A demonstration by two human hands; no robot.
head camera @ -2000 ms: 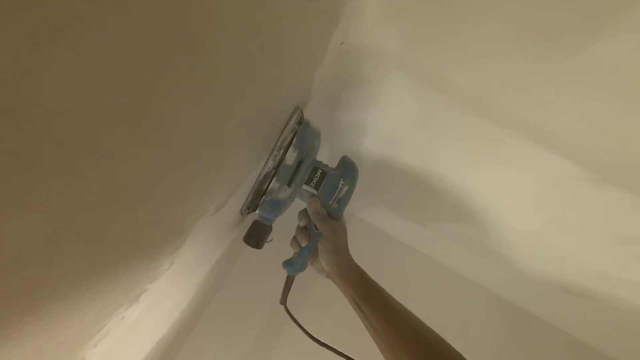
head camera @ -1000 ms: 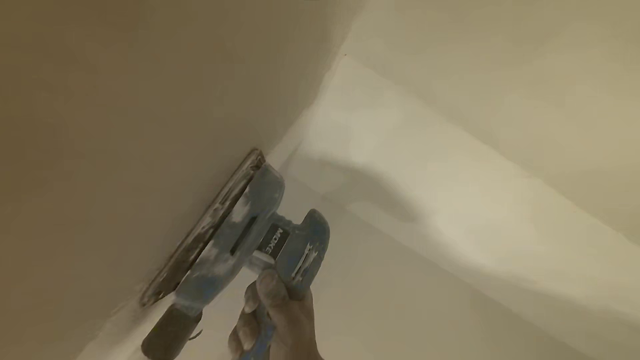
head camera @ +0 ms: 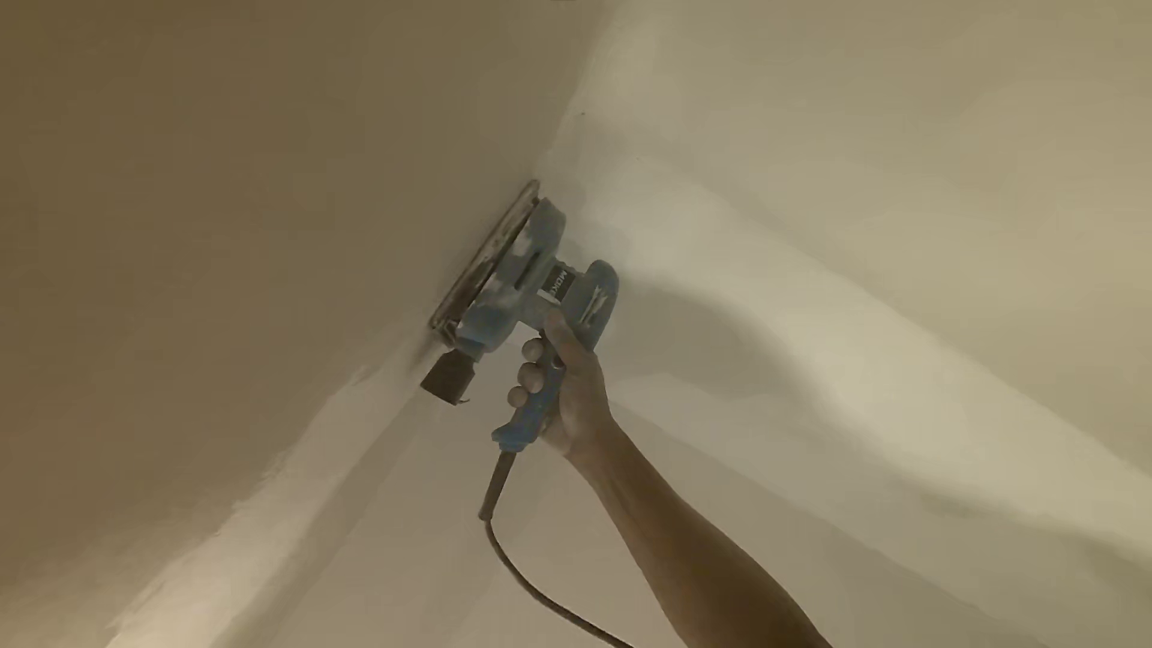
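Note:
My right hand (head camera: 585, 391) is wrapped around the blue handle of a corded electric sander (head camera: 508, 301), with the thumb on the near side and fingertips showing on the left. The sander's pad (head camera: 481, 261), seen edge-on, lies tilted against or very close to the brownish plastered surface (head camera: 270, 225) on the left, beside the corner line. Pale dust marks the blue housing. A dark dust outlet (head camera: 448, 376) sticks out at its lower end. The cord (head camera: 531, 585) hangs from the handle's base and runs off the bottom edge. My left hand is out of view.
Another plastered surface (head camera: 900, 180), paler, spreads over the right side and meets the left one at a corner above the sander. A light, rough-edged band (head camera: 243, 531) follows the join at lower left. The sander's shadow (head camera: 720, 333) falls to its right.
Over the last second the sander and my right hand have moved up and farther from the camera, along the corner. One second ago they were lower left and nearer; the grip holds throughout.

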